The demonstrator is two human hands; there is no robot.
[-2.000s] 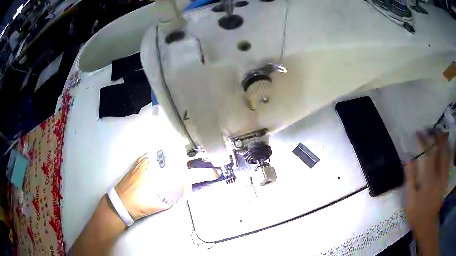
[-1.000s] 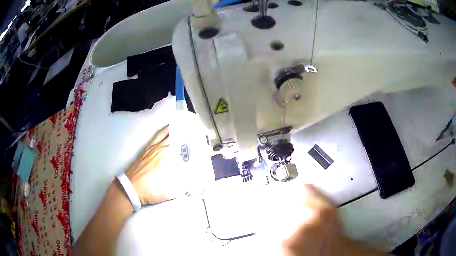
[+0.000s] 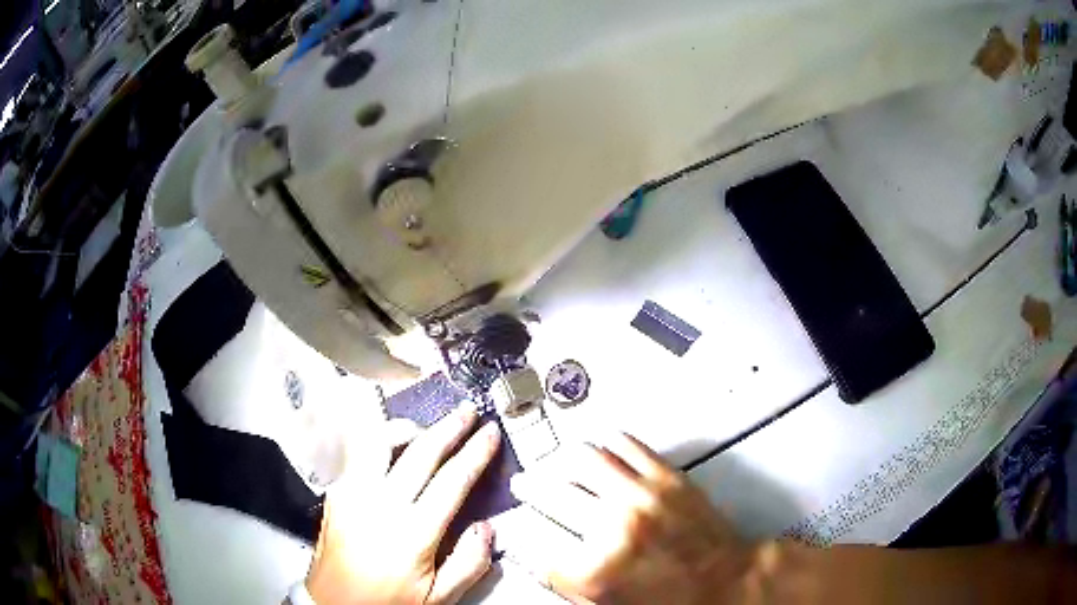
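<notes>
A dark cloth piece [image 3: 422, 399] lies under the presser foot [image 3: 475, 376] of the cream-white sewing machine [image 3: 567, 142]. Dark cloth also shows between my hands. My left hand [image 3: 408, 508] presses the cloth down just in front of the foot, fingers spread, fingertips close to the needle area. My right hand [image 3: 644, 514] lies low on the bed, its fingertips at the cloth's right edge; glare hides whether they grip it. Larger dark cloth pieces [image 3: 236, 473] lie at the left, one end running behind my left hand.
A black phone [image 3: 833, 284] lies at the right. A small grey rectangle [image 3: 665, 327] and a round metal disc [image 3: 568, 383] lie right of the foot. Teal snips [image 3: 624, 214] show behind the arm. A red-printed tan cover [image 3: 106, 449] borders the left side.
The view has shifted. My right hand has come from the far right to beside my left hand. My left hand has moved in front of the foot. The dark pieces at left lie differently.
</notes>
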